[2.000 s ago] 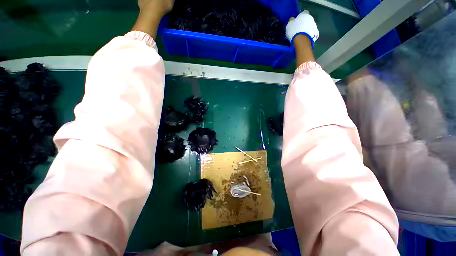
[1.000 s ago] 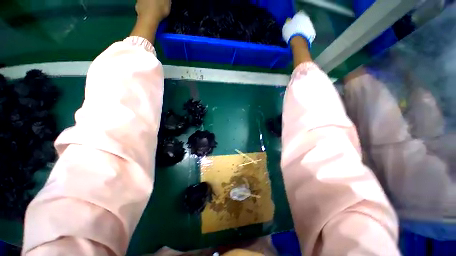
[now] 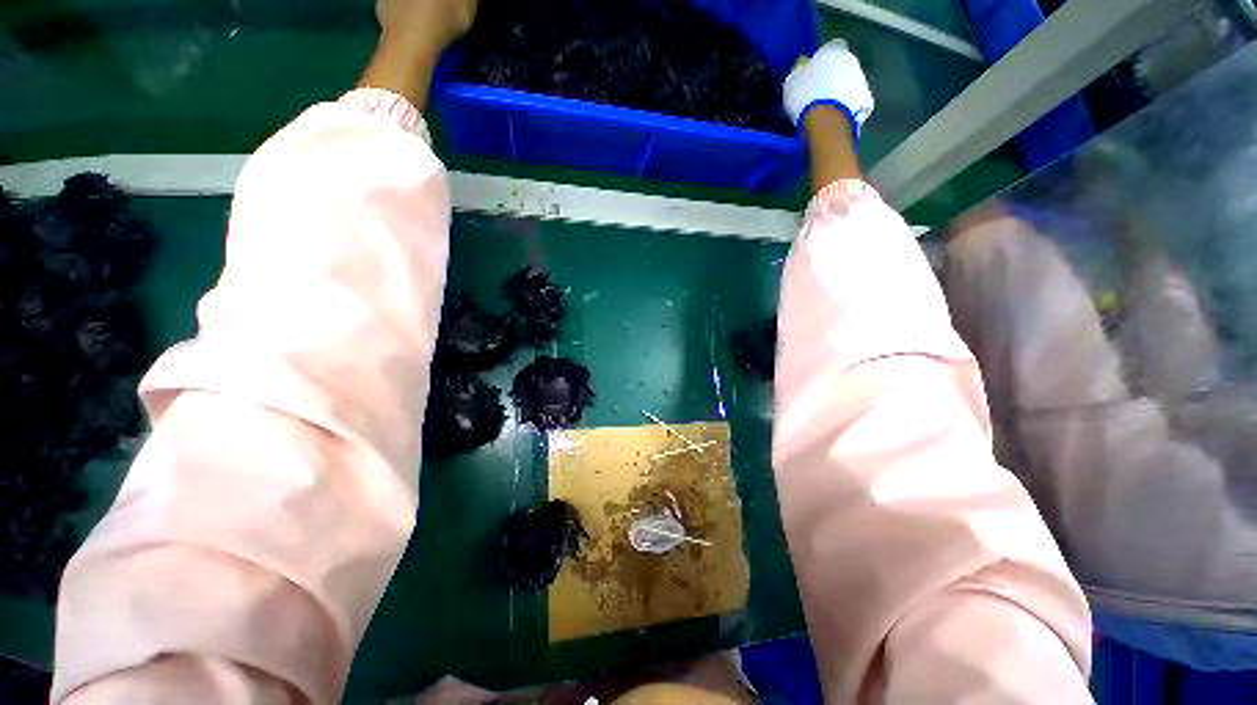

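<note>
A blue plastic tote [image 3: 620,135] full of black moulded parts [image 3: 607,62] stands beyond the pale rail, cut off by the top edge. My left hand [image 3: 427,19], bare, is at the tote's left side, partly cut off by the top edge. My right hand [image 3: 829,86], in a white knit glove with a blue cuff edge, is at the tote's right side. Both arms reach forward. The fingers of both hands are largely hidden, so their exact grip on the tote's ends cannot be made out.
A stained cardboard mat [image 3: 586,606] bears a small clear cup [image 3: 656,534] and thin pale sticks [image 3: 682,448]. Several black parts [image 3: 552,391] lie left of it. A large black heap [image 3: 69,331] is at far left. A pale rail [image 3: 620,204] crosses behind; a clear divider panel [image 3: 1103,276] stands right.
</note>
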